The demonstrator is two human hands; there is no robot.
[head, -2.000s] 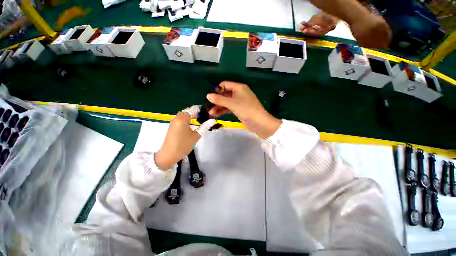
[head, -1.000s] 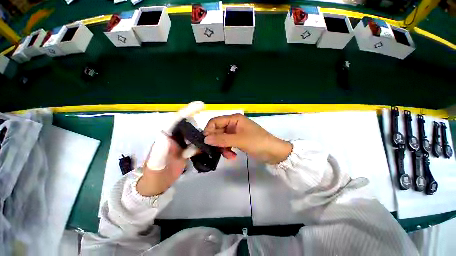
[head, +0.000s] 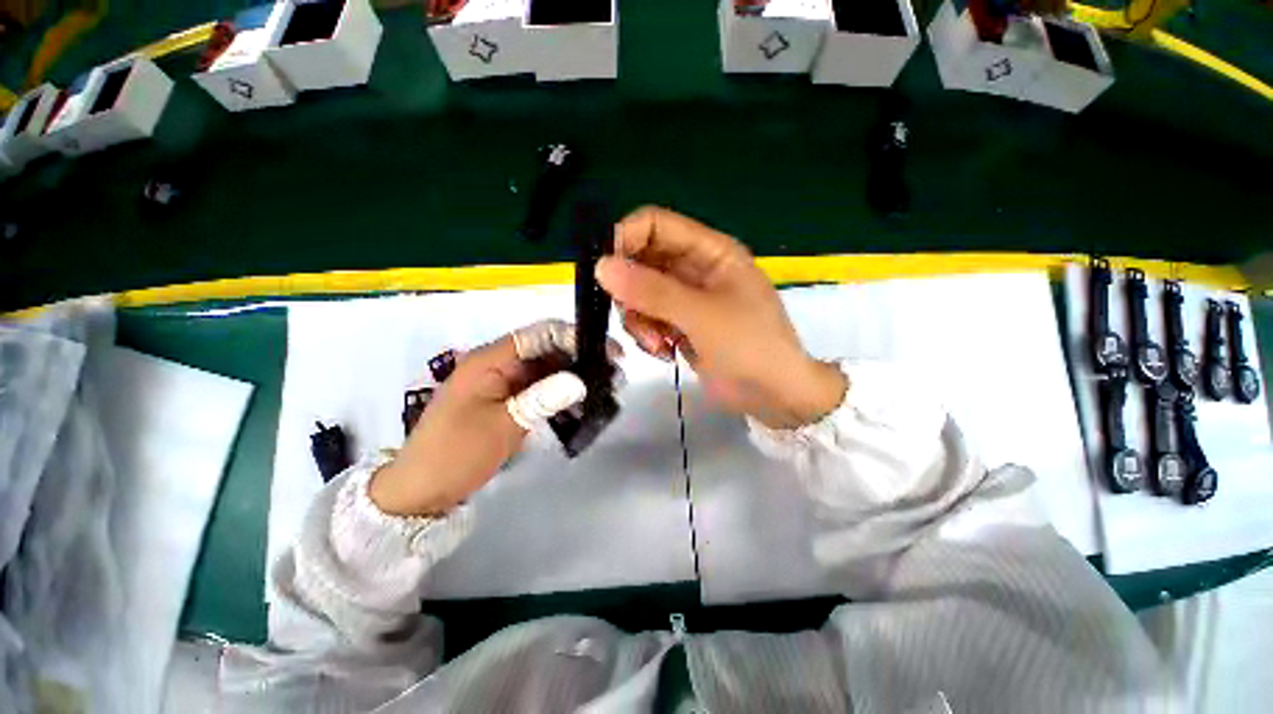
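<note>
A black wristwatch (head: pixel 593 314) is held upright above the white sheet, its strap pointing up over the belt edge and its dark head at the lower end. My left hand (head: pixel 482 412), with white finger cots, grips the watch near its head. My right hand (head: pixel 712 300) pinches the strap higher up between thumb and fingers. Small dark watch parts (head: pixel 418 405) lie partly hidden behind my left hand. Another black piece (head: pixel 330 451) lies on the white sheet (head: pixel 559 537) near my left sleeve.
Black watches (head: pixel 1121 433) lie in two rows on a sheet at right. Beyond the yellow edge (head: pixel 894 268), the green belt (head: pixel 363 181) carries open white boxes (head: pixel 528 49) and loose watches (head: pixel 889 168). Crumpled translucent film (head: pixel 63 419) lies at left.
The watch went from over the belt edge to above the sheet, then turned so its strap stands upright. My right hand now holds the strap higher. The boxes have shifted left and up in view.
</note>
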